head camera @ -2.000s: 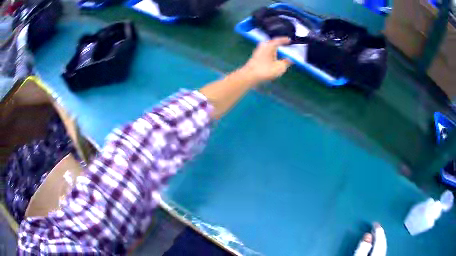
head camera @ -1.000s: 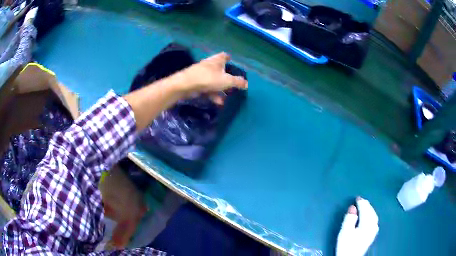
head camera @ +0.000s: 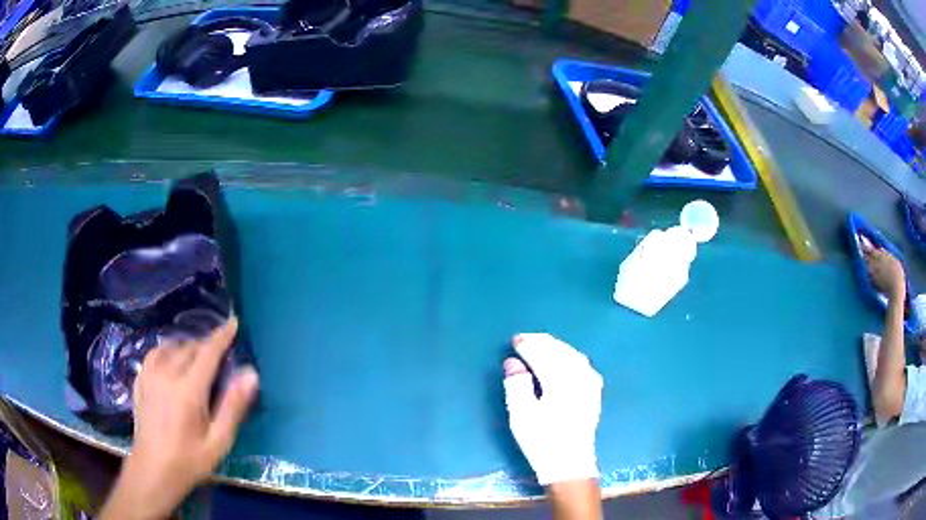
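Note:
A black moulded insert [head camera: 152, 269] lies on the green bench at the left, with a shiny clear bag [head camera: 114, 361] in its near part. My bare left hand [head camera: 188, 406] is over the insert's near right edge, fingers spread and slightly blurred; whether it grips the insert cannot be told. My right hand [head camera: 556, 406], in a white glove, rests on the bench top to the right, fingers curled with the thumb against them. Nothing shows in it, but its palm side is hidden.
A white bottle [head camera: 655, 272] with an open cap stands beyond my right hand. Blue trays [head camera: 305, 102] with headphones and black inserts lie on the conveyor belt. A green post [head camera: 665, 112] rises behind the bottle. A dark fan [head camera: 802, 447] and another person's arm [head camera: 890, 345] are at the right.
The view has turned right. The insert now lies at the left, and my left hand has moved from above it to its near right edge. More of my gloved right hand shows.

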